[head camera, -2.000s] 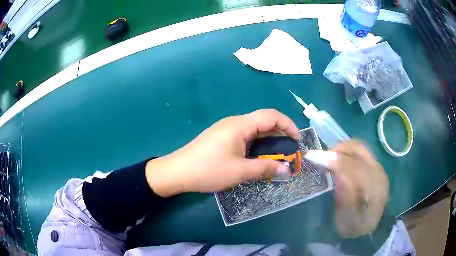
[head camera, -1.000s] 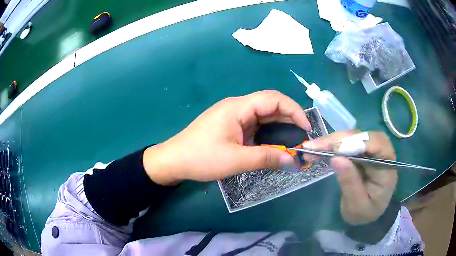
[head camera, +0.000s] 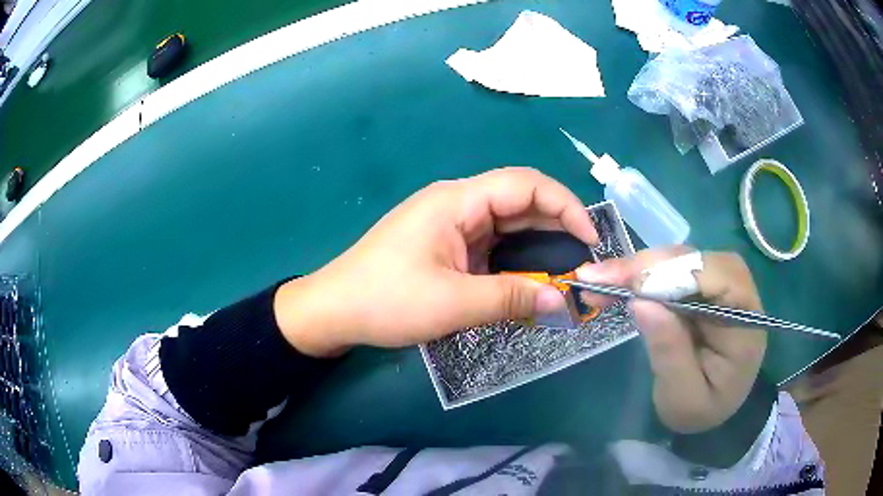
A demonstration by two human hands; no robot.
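Note:
My left hand [head camera: 436,262] holds a black-and-orange plastic unit [head camera: 540,254] between thumb and fingers, above the pin tray. My right hand [head camera: 702,329], with a white wrap [head camera: 671,276] around a finger, grips slim silver tweezers [head camera: 736,315]. The tweezers' back end sticks out to the right and their front end is at the unit's orange part. Whether they hold a pin cannot be told. The pin tray [head camera: 513,360] lies under both hands, full of thin silver pins, partly hidden by them.
A dropper bottle [head camera: 644,205] lies behind the tray. A tape roll [head camera: 775,209] lies at right. A bagged pin box [head camera: 741,102], torn paper [head camera: 534,60] and a water bottle [head camera: 689,10] are farther back. The green conveyor [head camera: 106,58] beyond the white rail carries black-and-orange units.
The tweezers came into clear view against the unit, and my right hand shifted slightly. The view tilted, so tabletop things sit higher. Units on the conveyor moved left.

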